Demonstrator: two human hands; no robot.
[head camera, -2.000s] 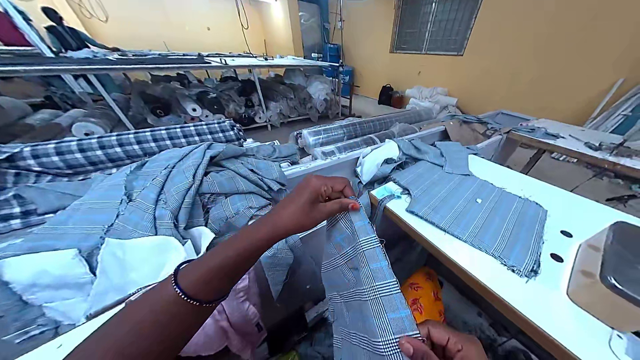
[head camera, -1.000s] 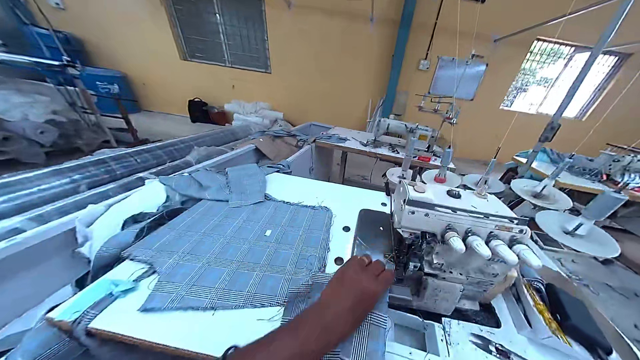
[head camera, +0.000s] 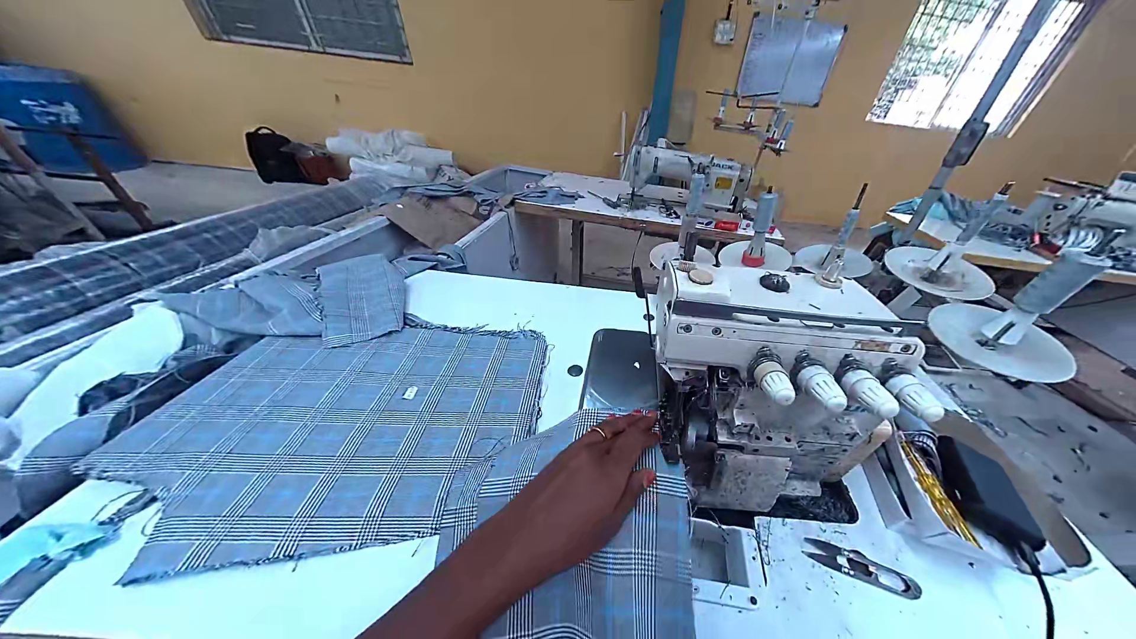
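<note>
My left hand (head camera: 590, 479) lies flat, fingers extended, on a plaid fabric piece (head camera: 612, 568) whose top edge reaches the needle side of a white overlock sewing machine (head camera: 790, 328). My fingertips are close beside the presser foot area, which is partly hidden. The piece hangs down toward the bottom edge of the view. Left of it, a larger blue-grey plaid piece (head camera: 337, 426) with frayed edges is spread on the white machine table (head camera: 461, 297), bearing a small white label (head camera: 410, 392). My right hand is out of view.
Thread snips (head camera: 863, 568) lie on the table at the right, near an open box (head camera: 932, 497) holding a black object. Thread cone stands (head camera: 1003, 342) rise behind the machine. Another sewing machine (head camera: 688, 173) stands farther back. Wrapped plaid fabric rolls (head camera: 177, 257) lie at the left.
The view has swung right from the fabric rolls to the overlock machine. Two seconds ago both hands held the plaid piece in the air; now it lies by the machine under my left hand.
</note>
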